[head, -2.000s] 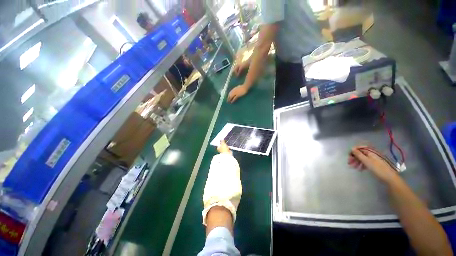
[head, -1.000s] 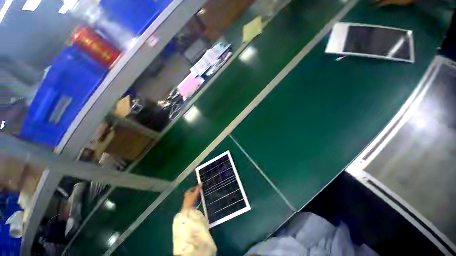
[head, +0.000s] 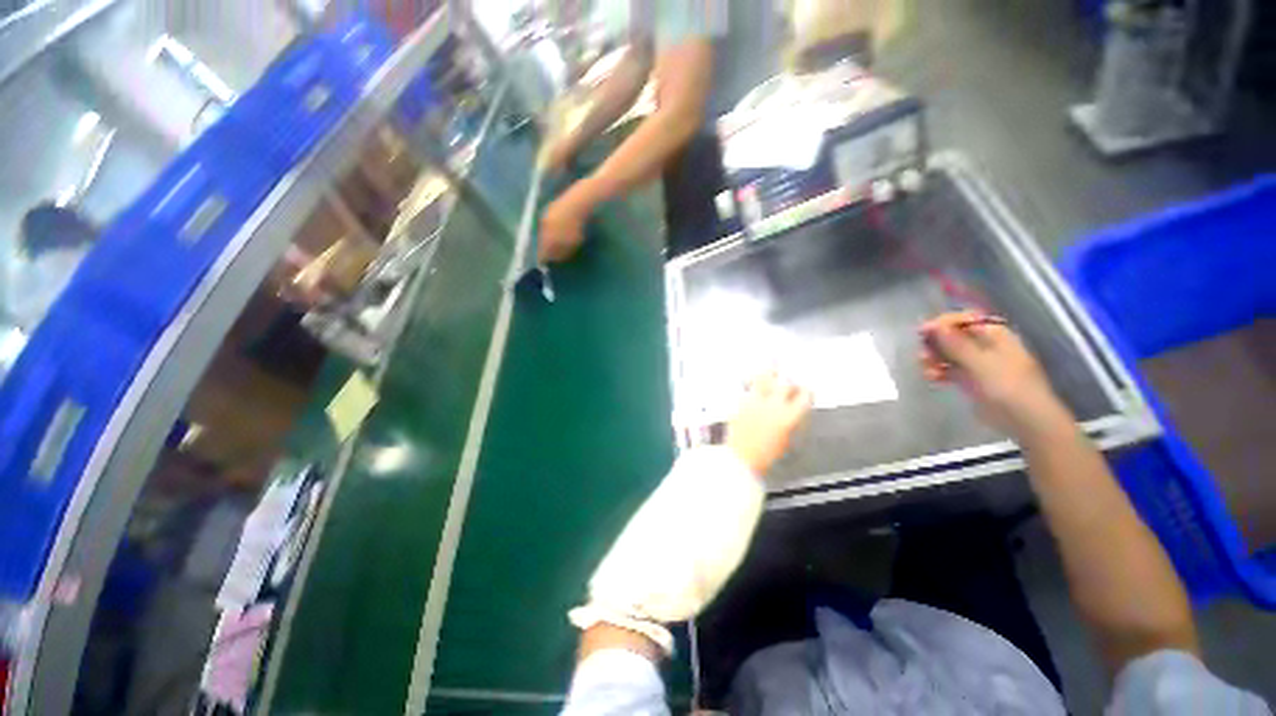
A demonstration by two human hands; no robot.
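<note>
A flat white rectangle, apparently a solar panel white side up point(head: 856, 369), lies on the grey test table point(head: 924, 455). My left hand point(head: 767, 420), with a pale yellow sleeve cover, is at its left end with the fingers on it; blur and glare hide the exact grip. My right hand point(head: 973, 357) is above the table, right of the panel, pinching the thin red and dark test leads point(head: 956, 287). The lead tips are too blurred to make out. The leads run back to the boxy instrument point(head: 840, 175).
The green conveyor belt point(head: 574, 462) runs along the left of the table. Another person's hands point(head: 567, 224) are over its far part, near a small dark item. Blue bins point(head: 196, 210) line the shelf at left. A large blue crate point(head: 1189, 490) stands at right.
My left hand has moved from the belt at lower left onto the test table, where the white panel now lies. My right hand, out of view one second ago, shows again. The view has swung back right.
</note>
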